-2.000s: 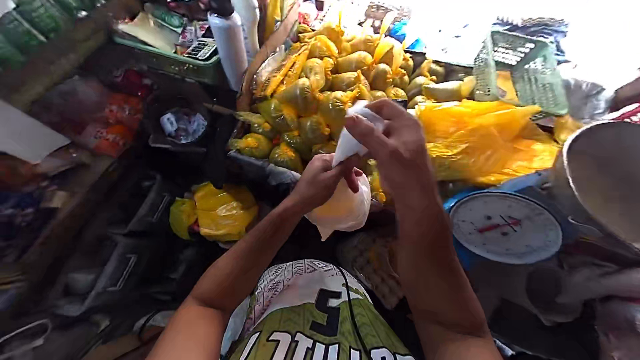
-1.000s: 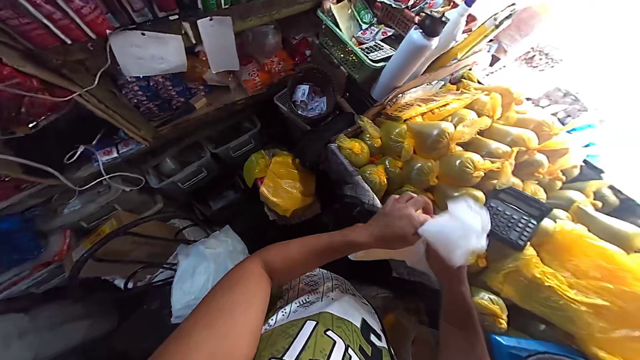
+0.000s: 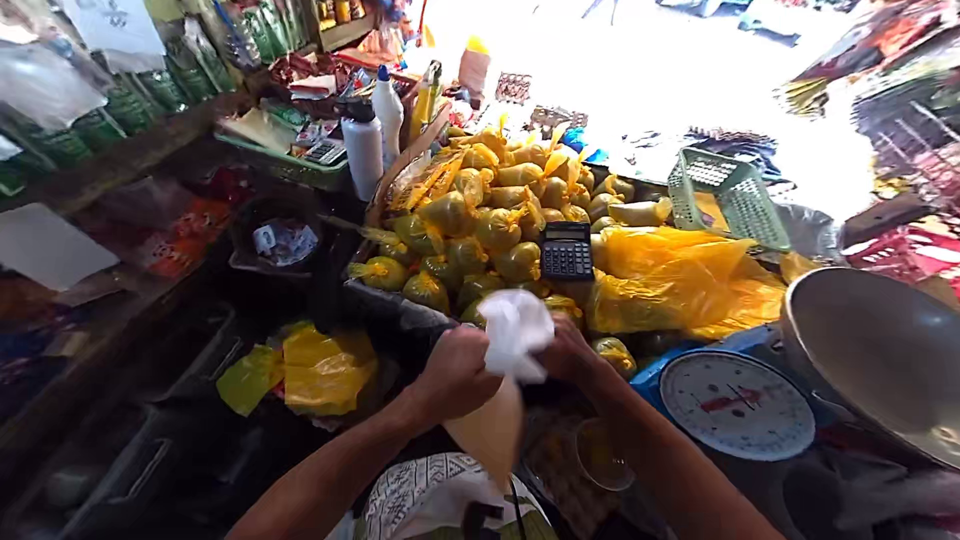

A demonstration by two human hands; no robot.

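Both hands are on the gathered top of a white, translucent plastic bag (image 3: pixel 514 330), which has light tan contents hanging below. My left hand (image 3: pixel 460 369) is closed around the bag's neck on its left side. On the right side my right hand (image 3: pixel 564 346) grips the bag's upper part, its fingers partly hidden and blurred. Just beyond the hands lies a heap of filled, knotted yellow plastic bags (image 3: pixel 469 255), with a black calculator (image 3: pixel 567 252) resting on it. Flat yellow plastic bags (image 3: pixel 667 281) lie to the right of the calculator.
A blue dial scale (image 3: pixel 737 405) with a metal pan (image 3: pixel 881 360) stands at the right. Behind are a green plastic basket (image 3: pixel 724 191) and, further left, white bottles (image 3: pixel 363 154). A dark container with banknotes (image 3: pixel 285 241) and a yellow plastic bundle (image 3: pixel 328 369) are at left.
The view has swung widely left and back. Both hands stay at the white bag; its bunched top now stands up between them, and its tan lower part hangs below.
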